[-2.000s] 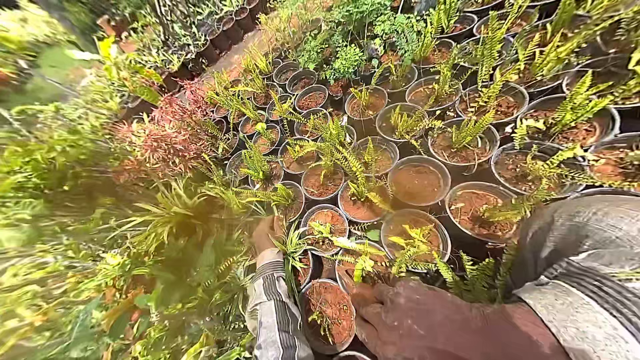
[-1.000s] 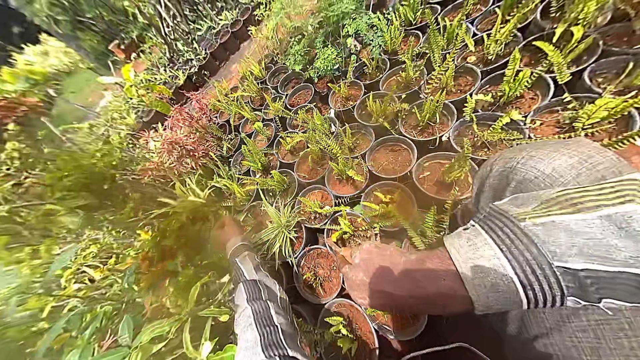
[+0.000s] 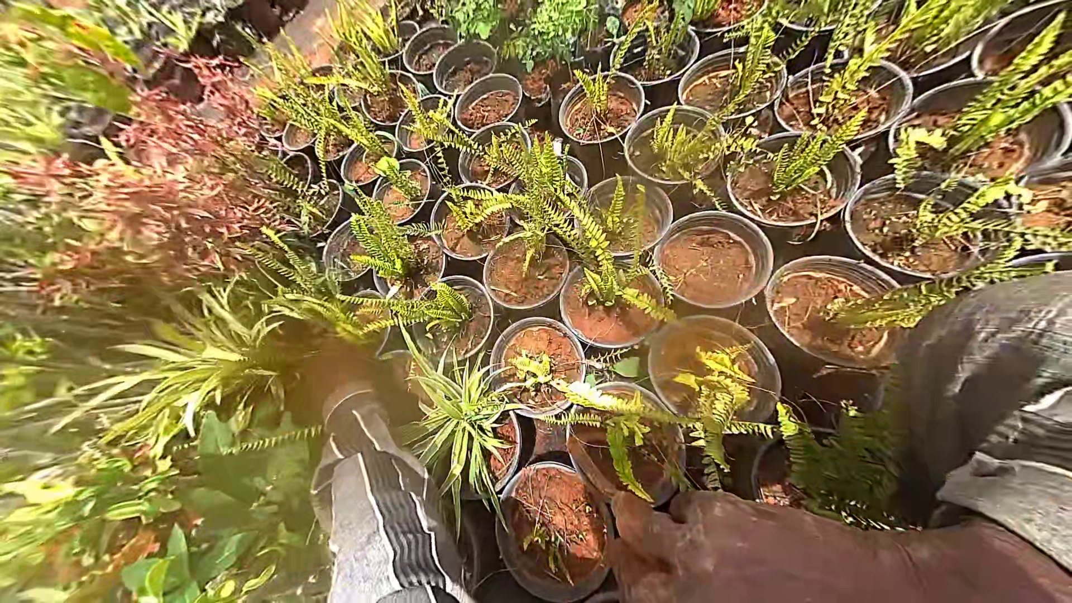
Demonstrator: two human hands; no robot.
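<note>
My left hand (image 3: 339,364) is blurred at the end of a striped sleeve, among the leaves of a spider-like plant (image 3: 201,360); its fingers cannot be made out. Low in the picture, my right hand (image 3: 695,544) lies beside a black plastic pot of reddish soil (image 3: 559,515) and just below a pot with a fern (image 3: 624,444). Its fingertips are near both rims, and whether it grips one is unclear. Between my hands stands a small pot with a narrow-leaved, pale-edged plant (image 3: 461,414). A pot with a small yellow-green fern (image 3: 536,368) is just above.
Rows of black pots with ferns (image 3: 607,306) stand close together ahead. One pot of bare soil (image 3: 712,260) is right of centre. Red-leaved plants (image 3: 193,184) and broad green leaves (image 3: 209,502) crowd the left side. My clothed knee (image 3: 988,368) is at the right.
The view has shifted and come closer to the pots. Both hands have shifted about among the plants and pots; nothing is plainly taken hold of or let go.
</note>
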